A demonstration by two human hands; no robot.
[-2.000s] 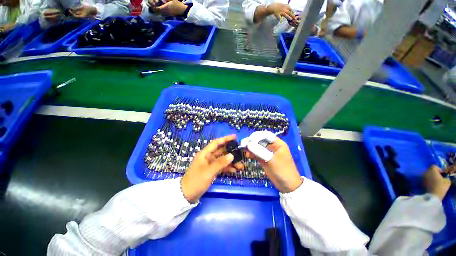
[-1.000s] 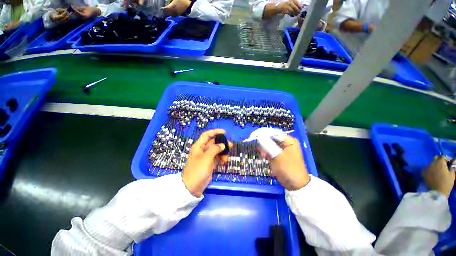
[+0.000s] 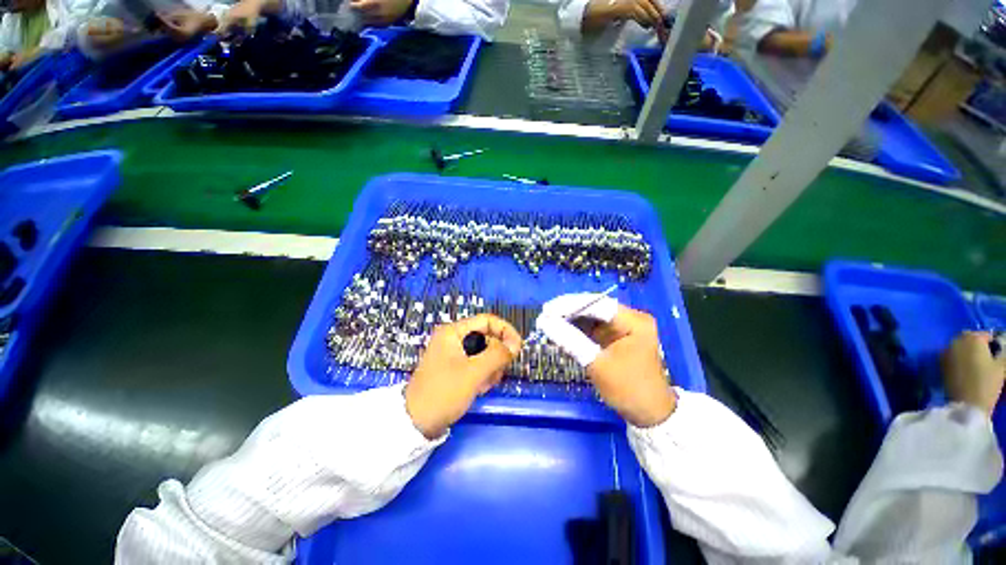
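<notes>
A shallow blue tray [image 3: 312, 331] full of thin banded metal rods [image 3: 425, 237] stands in front of me. My left hand [image 3: 452, 373], over the tray's lower part, holds a small black housing [image 3: 474, 343] in its fingers. My right hand [image 3: 627, 355], with white finger covers, is close beside it. A thin light rod [image 3: 601, 299] sticks out up and right from its fingertips, which partly hide it. The fingertips of both hands nearly meet.
A lower blue tray [image 3: 485, 486] holds a black piece [image 3: 616, 528] at right. Dark slim tools [image 3: 750, 408] lie right of the trays. Joined pieces [image 3: 254, 194] lie on the green belt [image 3: 320, 166]. A grey post [image 3: 811, 132] slants at right. Another worker's hand [image 3: 971, 370] is far right.
My left hand has turned the black housing so its round end shows. My right hand has shifted slightly, with the rod now angled more steeply. Joined pieces on the belt have moved right.
</notes>
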